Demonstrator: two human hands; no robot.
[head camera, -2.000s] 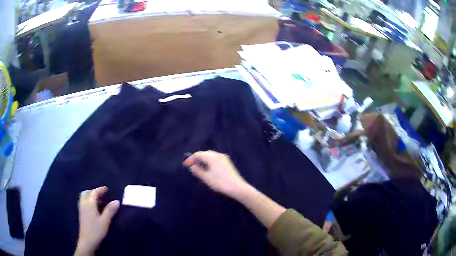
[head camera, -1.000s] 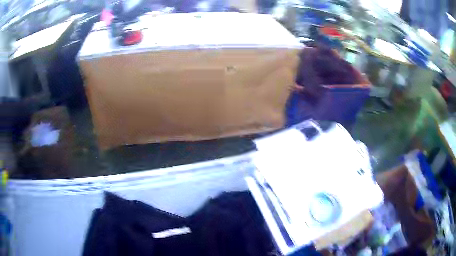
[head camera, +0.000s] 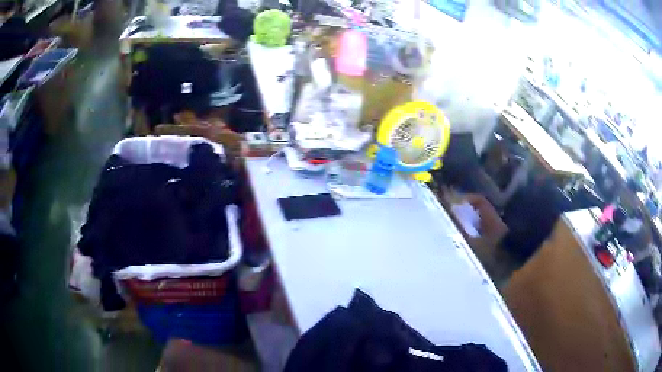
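Note:
The dark garment (head camera: 377, 338) lies on the white table (head camera: 363, 254) and is cut off by the bottom edge of the picture. Its upper part and neckline show. A small white neck label (head camera: 426, 354) shows at the neckline. Neither of my hands is in the picture.
A garment basket (head camera: 178, 287) heaped with dark pieces stands left of the table. A smartphone (head camera: 309, 206) lies on the table. A yellow and blue desk fan (head camera: 414, 138) stands at its far end. An open cardboard box (head camera: 486, 225) is beyond the table's right edge.
The view has swung left and up, away from the papers toward the basket and fan. Both hands showed two seconds ago and are now out of the picture.

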